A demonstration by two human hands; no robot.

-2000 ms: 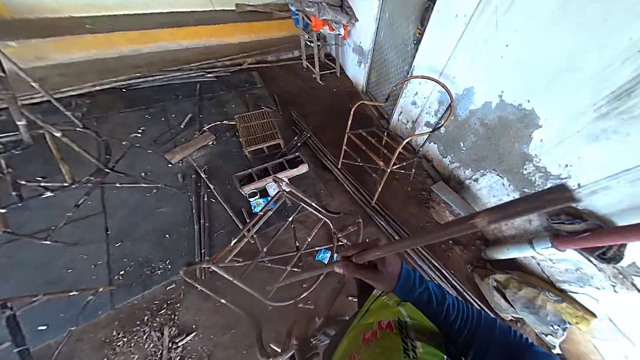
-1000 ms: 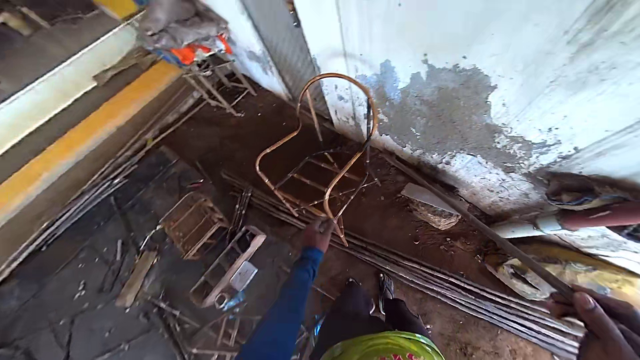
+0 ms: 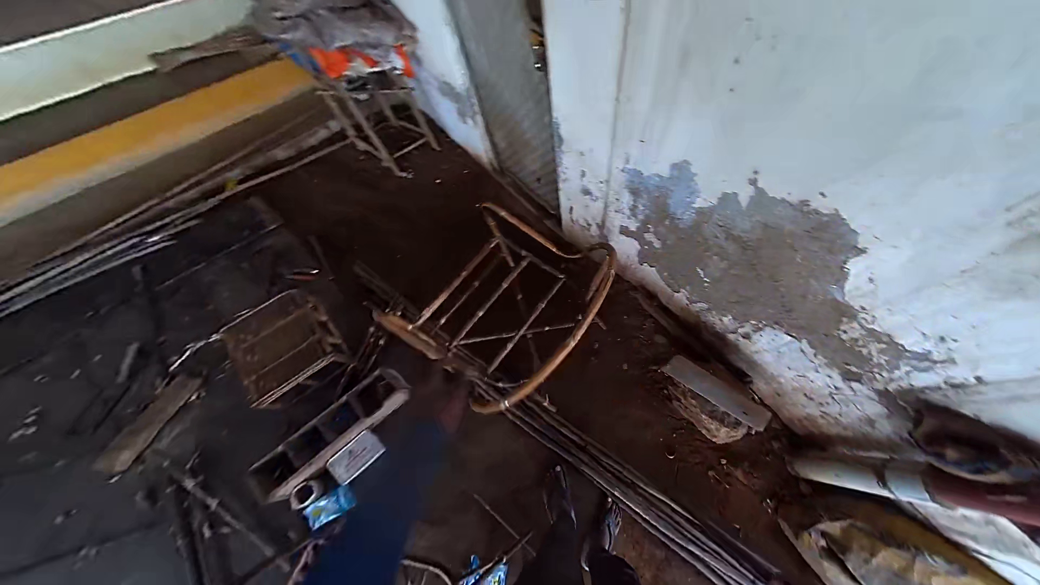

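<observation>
My left hand [image 3: 453, 394], blurred at the end of a dark blue sleeve, is closed around the near side of a cane chair frame [image 3: 532, 313]. The frame leans over, its curved rail towards the wall and its seat slats showing. Under and beside it runs a bundle of long poles [image 3: 626, 491]. My right hand is out of view. To the left of my left hand lie a compartmented tray [image 3: 333, 435], a roll of tape [image 3: 306, 494] and a small blue packet [image 3: 329, 508].
A small slatted stool [image 3: 280, 349] and a wooden board [image 3: 150, 426] lie at the left. A flaking wall [image 3: 756, 260] bounds the right, with a block [image 3: 715, 398] near its foot. A loaded stand [image 3: 378, 122] is at the back; pipes [image 3: 886, 479] lie lower right.
The cane chair frame stood upright one second ago and now leans over, with my left hand at it. My right hand and the long pole it held have left the view.
</observation>
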